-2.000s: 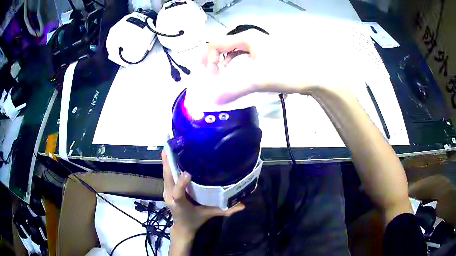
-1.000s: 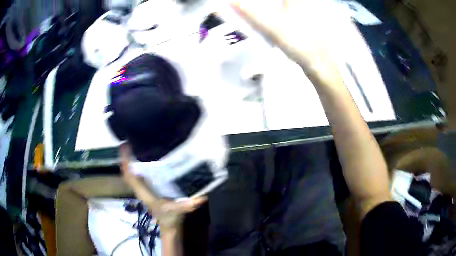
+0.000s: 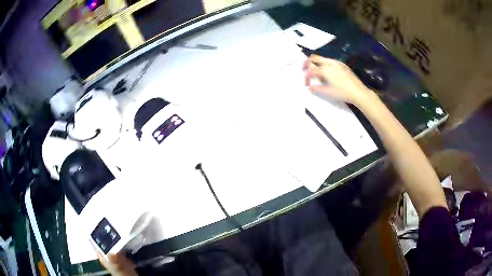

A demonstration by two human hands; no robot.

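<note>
A white security camera with a black head (image 3: 83, 175) and a dark front panel (image 3: 105, 235) lies tilted at the lower left of the paper. My left hand (image 3: 120, 265) grips its lower edge; most of that hand is cut off by the picture's bottom edge. My right hand (image 3: 333, 80) is over the right rear of the white paper (image 3: 253, 124), its fingers curled and thumb apart. Glare hides whether a thin white thing is between the fingertips. A second camera (image 3: 168, 128), with a black head and a panel of light squares, stands left of the middle, its white body washed out.
White cameras (image 3: 97, 118) stand at the left rear below a yellow-framed monitor (image 3: 127, 29). A black cable (image 3: 213, 188) crosses the front edge. A black pen (image 3: 326, 132) lies at right. A white card (image 3: 310, 36), a dark mouse (image 3: 375, 75) and cartons (image 3: 458, 59) are further right.
The view has swung to the right. The camera in my left hand has moved from above my lap to the left part of the paper. My right hand has moved from the camera's head to the right rear.
</note>
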